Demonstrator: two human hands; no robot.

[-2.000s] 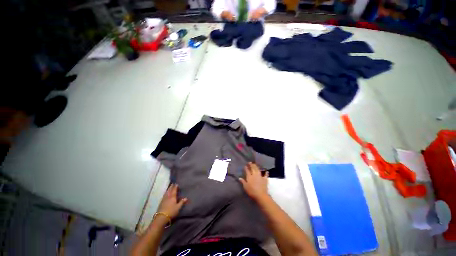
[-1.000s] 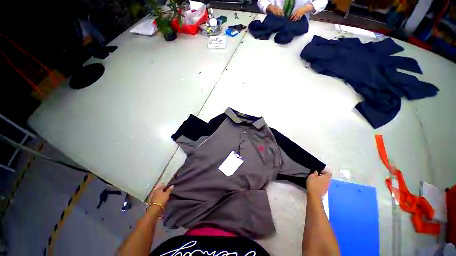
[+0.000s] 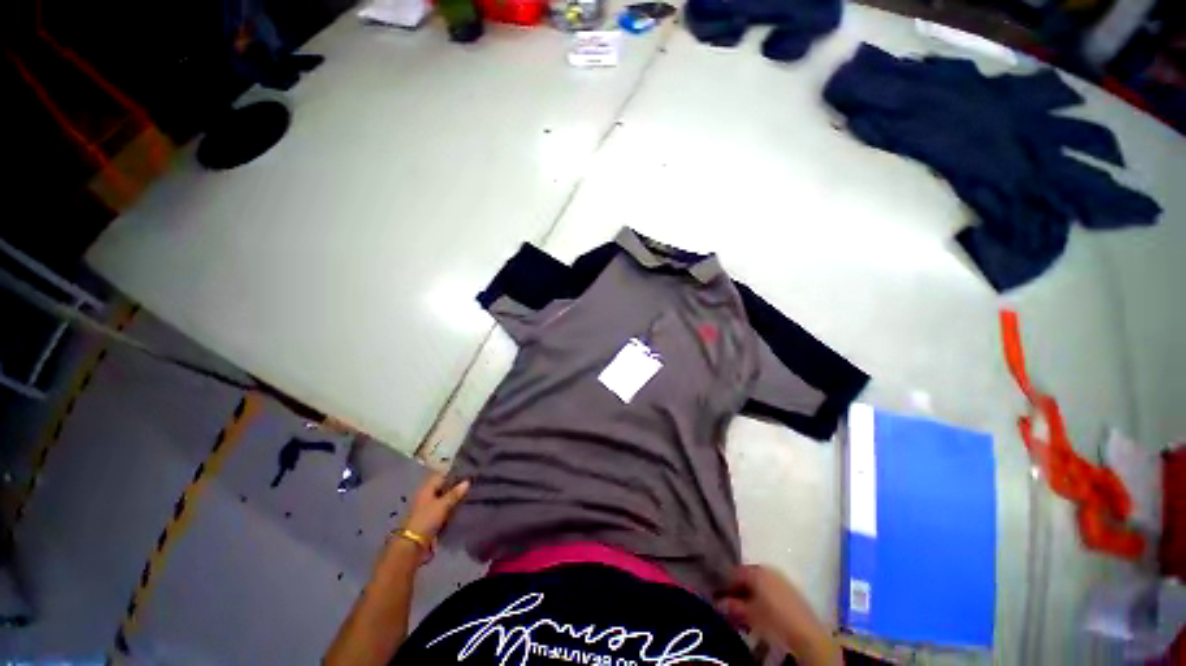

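A grey polo shirt (image 3: pixel 611 429) with black sleeves lies spread on the pale table, collar away from me, its lower edge close to my body. A white hang tag (image 3: pixel 631 370) lies on its chest. My left hand (image 3: pixel 440 505) is at the shirt's lower left side, fingers closed on its edge. My right hand (image 3: pixel 754 601) is at the lower right corner of the shirt, pinching the cloth; it is slightly blurred. Part of the hem is hidden by my body.
A blue folder (image 3: pixel 921 527) lies right of the shirt, with an orange strip (image 3: pixel 1069 468) beyond it. Dark navy garments (image 3: pixel 1001 150) lie at the far side of the table (image 3: pixel 312 293). A round black seat (image 3: pixel 243 134) is at the left edge.
My right hand has let go of the right sleeve and moved down to the lower right corner. The shirt's lower part, folded over before, is now spread flatter. My left hand stays at the left side.
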